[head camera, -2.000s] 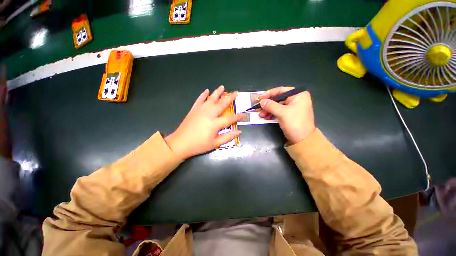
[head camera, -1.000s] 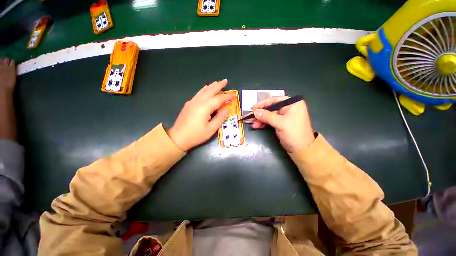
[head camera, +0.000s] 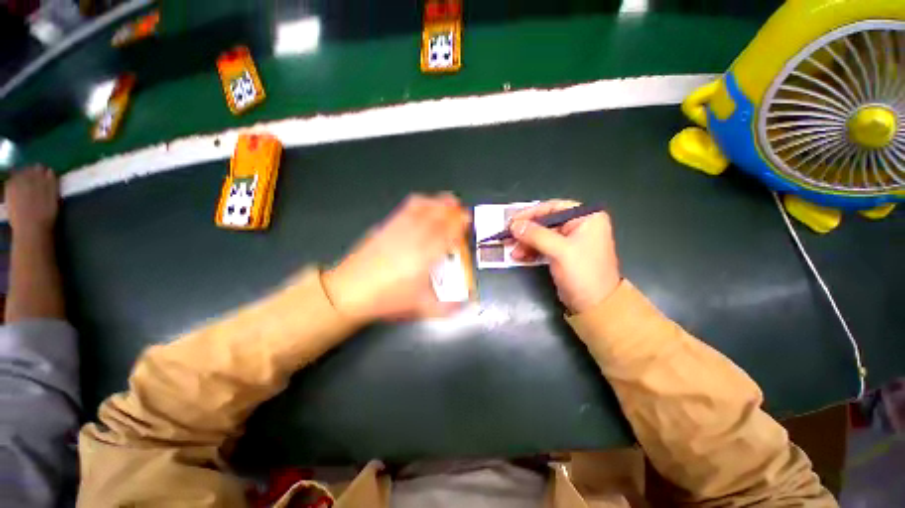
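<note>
My left hand (head camera: 397, 260) is blurred and closed around an orange unit (head camera: 452, 278) on the dark green worktop; the unit's white lower area shows below my fingers. My right hand (head camera: 568, 243) holds a thin black tool (head camera: 556, 218) like a pen, its tip pointing left over a white sheet (head camera: 490, 222) with grey patches. The sheet lies just right of the unit, partly under my right fingers. Whether anything is on the tool tip cannot be told.
Another orange unit, possibly stacked (head camera: 249, 184), lies at left by the white strip (head camera: 585, 92). Several orange units (head camera: 442, 38) sit on the green belt beyond. A yellow and blue fan (head camera: 746, 124) with a white cord stands at right. Another person's arm (head camera: 35, 243) is at far left.
My left hand has gone from lying over the unit with fingers spread to closing around it. The tool tip has moved from the unit's edge to the sheet. Belt units have shifted right.
</note>
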